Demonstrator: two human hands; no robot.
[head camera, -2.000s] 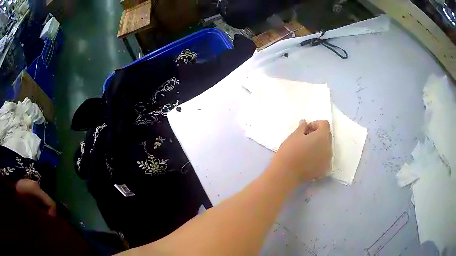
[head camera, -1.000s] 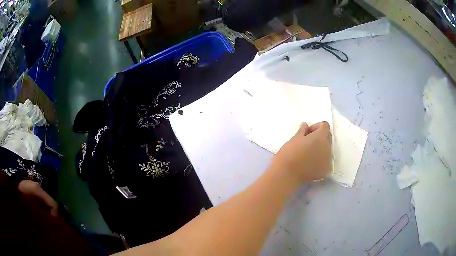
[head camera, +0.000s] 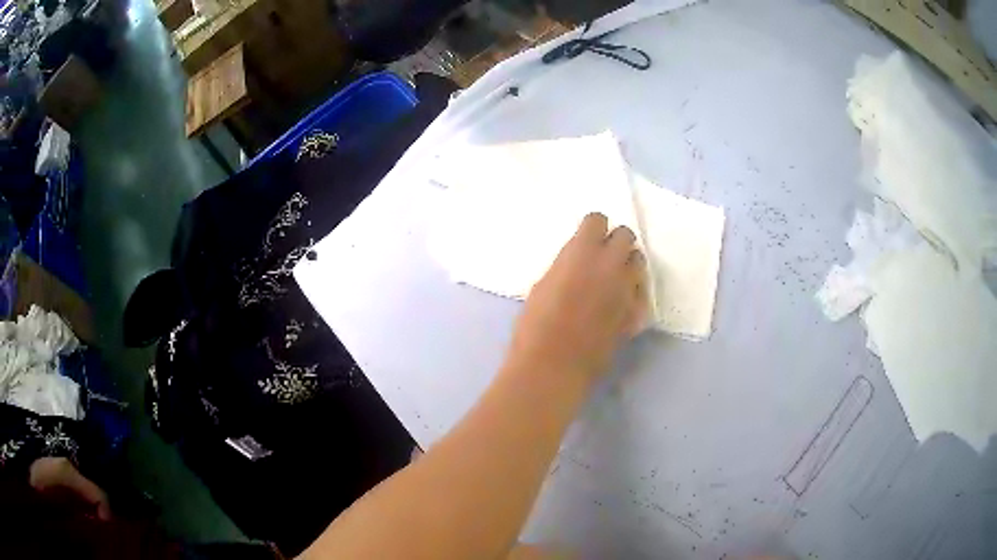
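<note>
My left hand (head camera: 590, 287) reaches in from the bottom, fingers curled on the right edge of a white fabric piece (head camera: 536, 186), pinching it there. The piece lies on the pale table cover (head camera: 754, 361). A second cream piece (head camera: 687, 257) shows from under its right side. The palm and thumb are partly hidden. A blurred skin-coloured strip (head camera: 656, 552) is cut off by the bottom edge; it may be my right hand or forearm, and its fingers do not show.
Ragged white pieces (head camera: 929, 306) lie at the right. A dark looped cord or tool (head camera: 596, 49) lies at the far edge. Dark embroidered garments (head camera: 251, 317) and a blue crate (head camera: 355, 115) stand left of the table. Another hand (head camera: 68, 483) shows at the lower left; whose is unclear.
The view has shifted, so table and pieces appear further left and higher. My left hand stays at the piece's edge. The skin-coloured strip has appeared at the bottom edge.
</note>
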